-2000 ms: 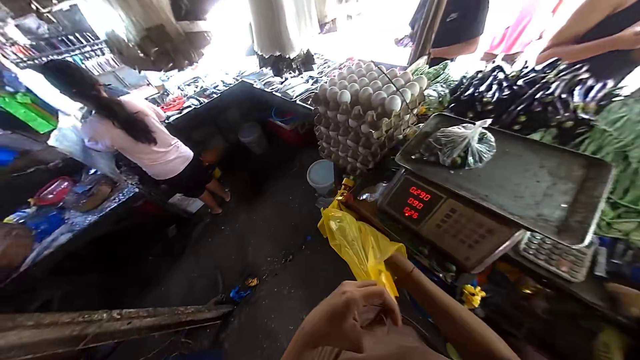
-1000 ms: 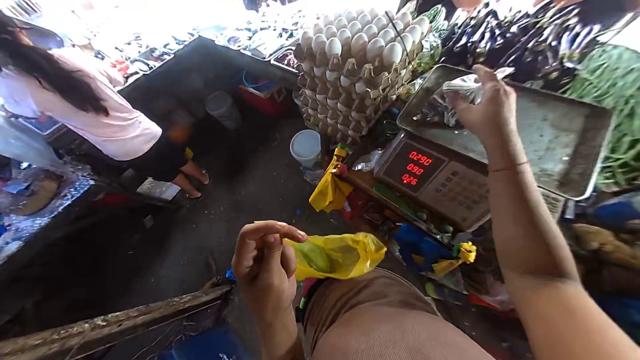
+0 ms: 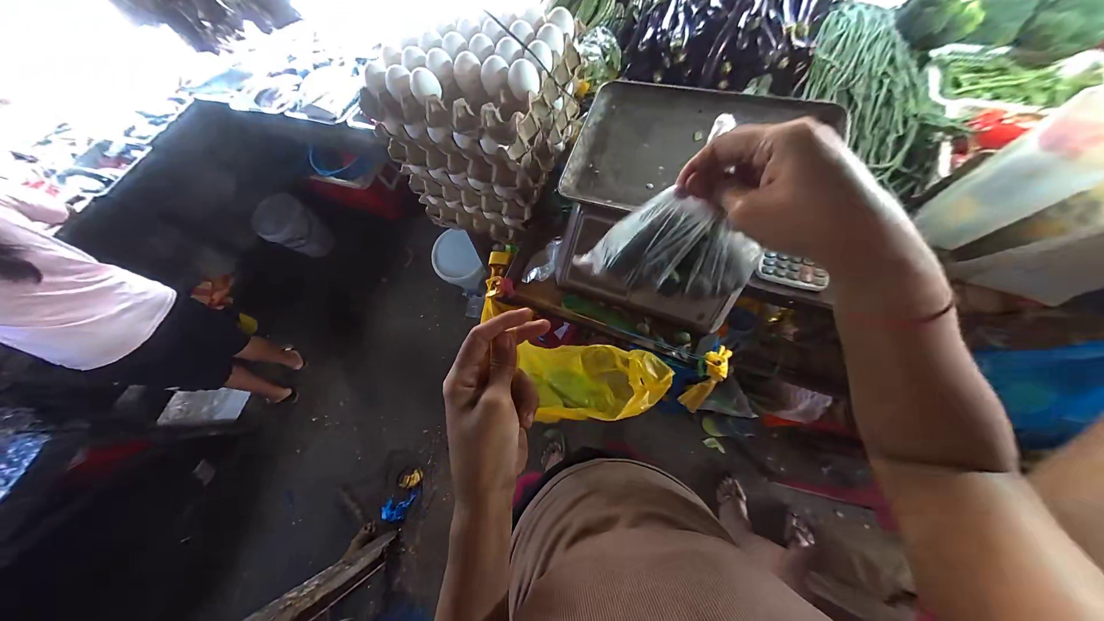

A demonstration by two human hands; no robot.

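My right hand (image 3: pixel 776 185) pinches the gathered top of a clear plastic bag (image 3: pixel 677 250) with dark contents. The bag hangs in front of a digital scale, covering part of its body, and the scale's metal tray (image 3: pixel 630 138) lies behind it. Lower down, my left hand (image 3: pixel 492 388) grips a yellow plastic bag (image 3: pixel 595 379), whose mouth spreads to the right; something greenish shows through its side. A calculator (image 3: pixel 793 272) is partly hidden beneath my right forearm.
Stacked egg trays (image 3: pixel 483 112) stand left of the scale, with a white bucket (image 3: pixel 459 259) below. Eggplants (image 3: pixel 724 39) and long green beans (image 3: pixel 875 95) lie behind. A person in a pink top (image 3: pixel 86 285) stands at the left. A wooden beam (image 3: pixel 332 582) crosses the lower left.
The clear bag, on the scale tray in both earlier frames, is now lifted in my right hand. The view has shifted right.
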